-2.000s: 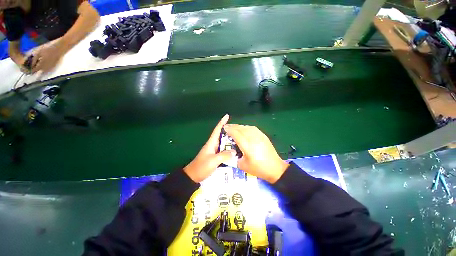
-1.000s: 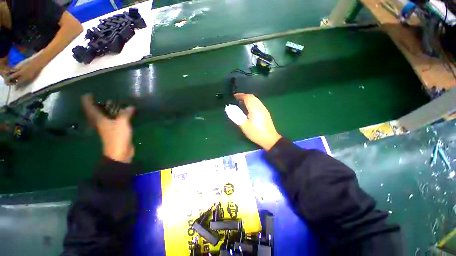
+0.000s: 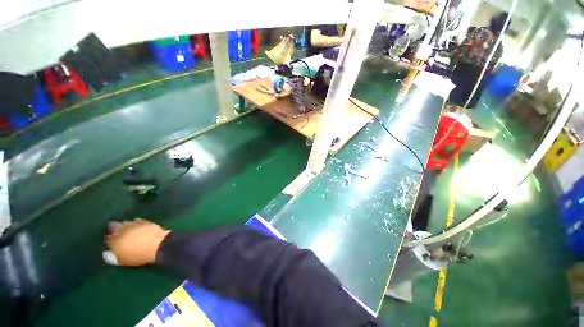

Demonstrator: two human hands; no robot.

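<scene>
My right hand [image 3: 136, 243] reaches over the dark green conveyor belt [image 3: 224, 198] at lower left. Its fingers are curled and a small white piece [image 3: 110, 257] shows at its thumb side. A circuit board [image 3: 141, 188] with pale and green parts lies on the belt beyond the hand. Another small dark unit [image 3: 182, 160] lies further along the belt, near a light reflection. My left hand is out of the picture. The blue and yellow printed mat [image 3: 221, 306] is partly hidden by my right sleeve.
A pale post [image 3: 336, 89] stands beside the belt. A wooden-topped station [image 3: 282, 112] with cables and tools is behind it. A green bench [image 3: 365, 198] with scattered scraps and a black cable runs on the right. A red crate [image 3: 448, 140] stands beyond it. A person's arm [image 3: 325, 38] shows at the back.
The view has swung to the right. My left hand and the black housings on the mat have left the picture. My right hand now shows at lower left over the belt.
</scene>
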